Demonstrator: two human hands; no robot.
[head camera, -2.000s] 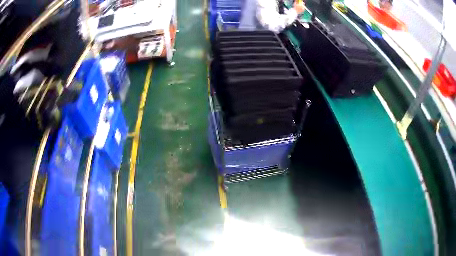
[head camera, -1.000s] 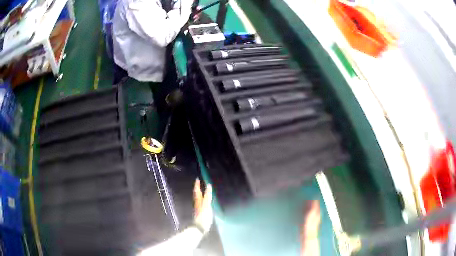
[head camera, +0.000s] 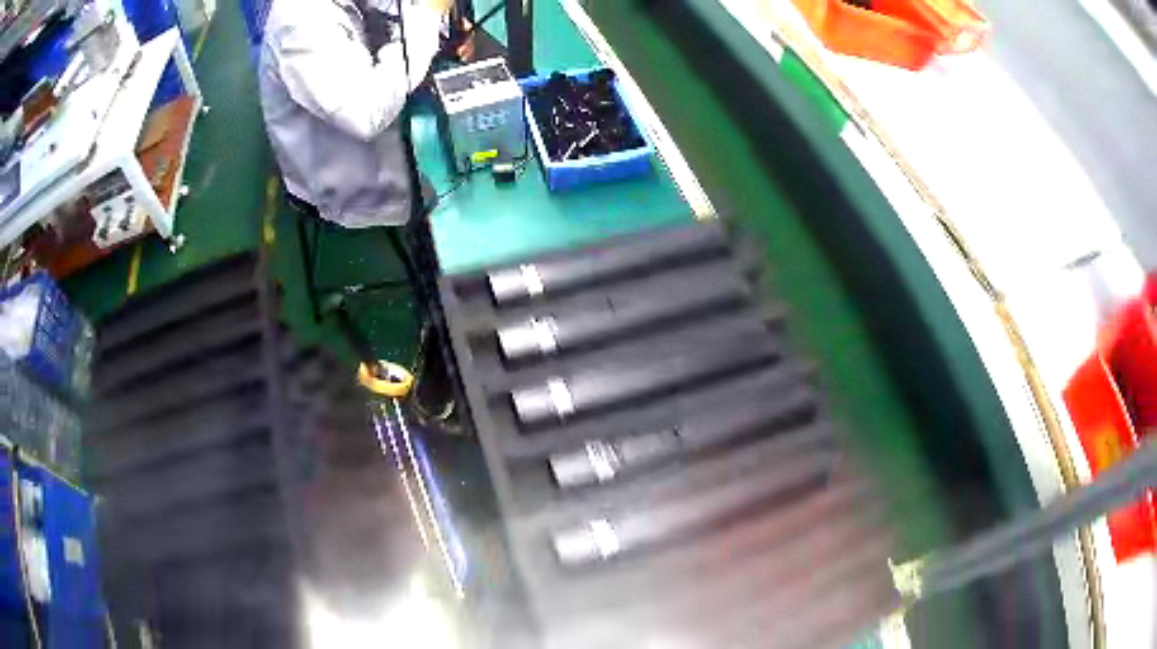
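Note:
A black slotted tray (head camera: 476, 418) lies near me over the teal bench. Several black cylindrical units (head camera: 546, 402) with silvery bands near their left ends lie in its channels. The nearest part of the tray is blurred. Neither of my hands shows clearly. A faint reddish smear lies over the tray's lower right, and I cannot tell if it is a hand. A pale glare covers the bottom edge left of the tray.
Another slotted tray (head camera: 190, 418) stands at left. Beyond the unit tray are a grey box (head camera: 489, 127), a blue bin (head camera: 600, 169) of small black parts and a seated person (head camera: 336, 114). A grey pole (head camera: 1028, 539) crosses at lower right. Red bins stand at right.
The tray with units is nearer to me, with bench showing between it and the grey box. The blue bin has come into clear view. My two hands, seen low in the frame before, no longer show clearly.

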